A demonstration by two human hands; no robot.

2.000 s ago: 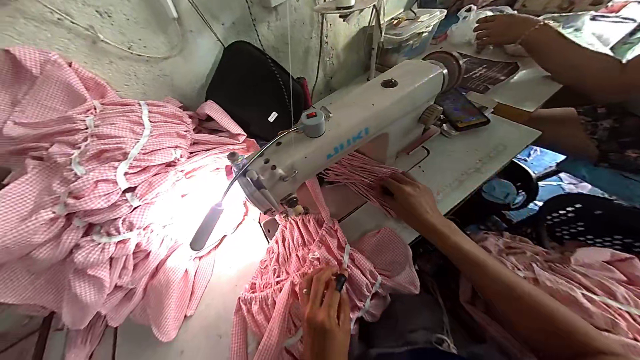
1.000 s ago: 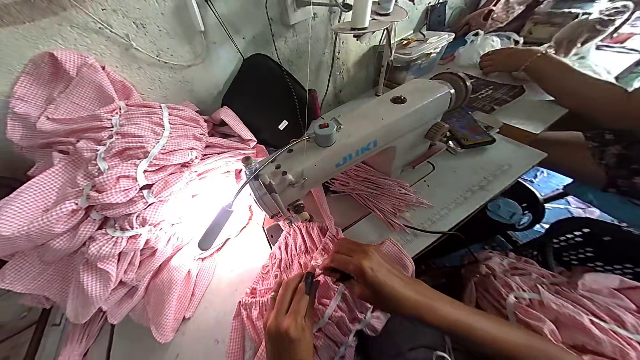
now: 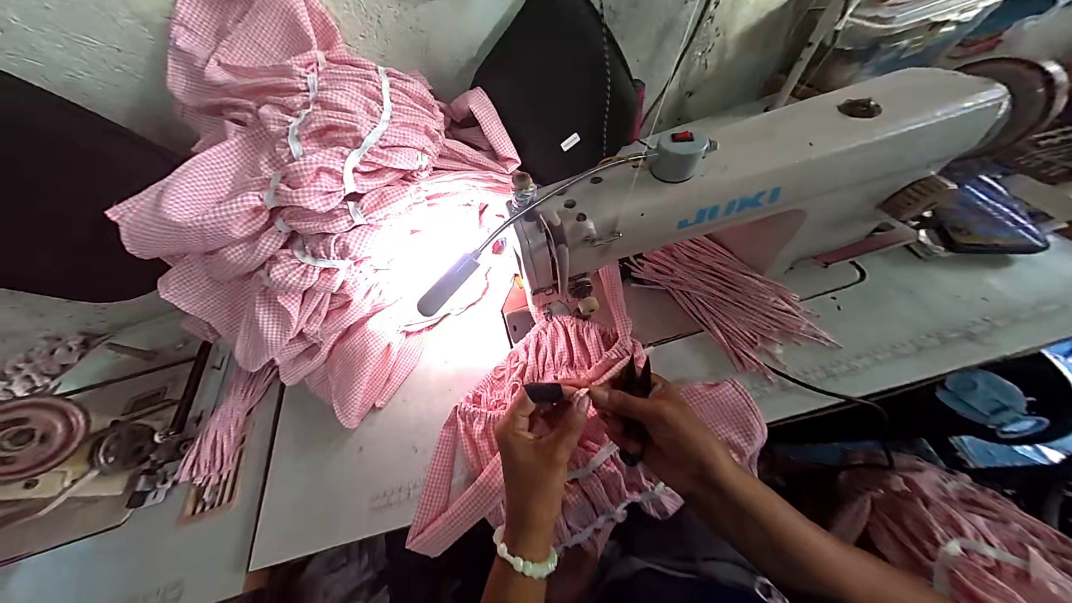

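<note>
A gathered pink gingham garment (image 3: 553,352) lies under the presser foot of a Juki sewing machine (image 3: 754,184) and hangs toward me. My left hand (image 3: 540,435), with a black band on one finger and a pale bracelet at the wrist, pinches a small end of pink fabric. Its fingertips meet those of my right hand (image 3: 662,427), which pinches the same bit and also has black thread snips (image 3: 636,381) in its palm. Thin pink fabric ties (image 3: 729,301) lie in a bundle beneath the machine arm.
A heap of gathered gingham pieces (image 3: 310,184) lies left of the needle, under a lit gooseneck lamp (image 3: 448,285). Another machine's handwheel (image 3: 42,435) stands at far left. A phone (image 3: 992,213) rests by the machine's right end. More pink fabric (image 3: 963,528) is at lower right.
My right hand has moved from the bundle of ties to my left hand at the garment. The black snips now show in my right hand. The view has shifted left and closer.
</note>
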